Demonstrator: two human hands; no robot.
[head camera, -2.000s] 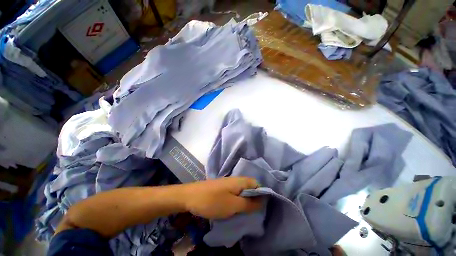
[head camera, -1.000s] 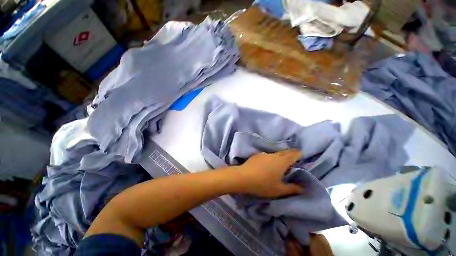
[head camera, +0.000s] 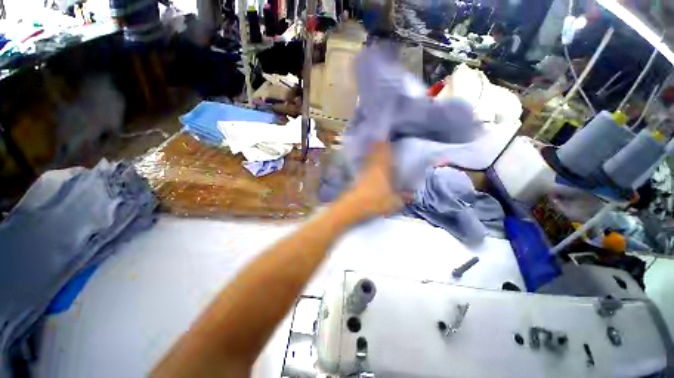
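Note:
My left hand (head camera: 375, 188) is stretched out over the far side of the white table, beyond the sewing machine head (head camera: 473, 328). It grips a blue-grey garment piece (head camera: 392, 111), which is lifted and blurred by motion. Part of the cloth hangs in front of the brown board. A crumpled blue-grey heap (head camera: 462, 210) lies behind the machine, just right of my hand. My right hand is not in view.
A stack of cut panels (head camera: 66, 229) lies at the left. Behind are the plastic-wrapped brown board (head camera: 214, 184) with white and blue folded cloths (head camera: 259, 136), a metal pole, a blue bin (head camera: 533, 255) and thread cones (head camera: 591, 144) at the right.
The view has swung up and to the right. My left hand has moved from the near table to beyond the machine, lifting the garment piece off the table. My right hand has left the picture.

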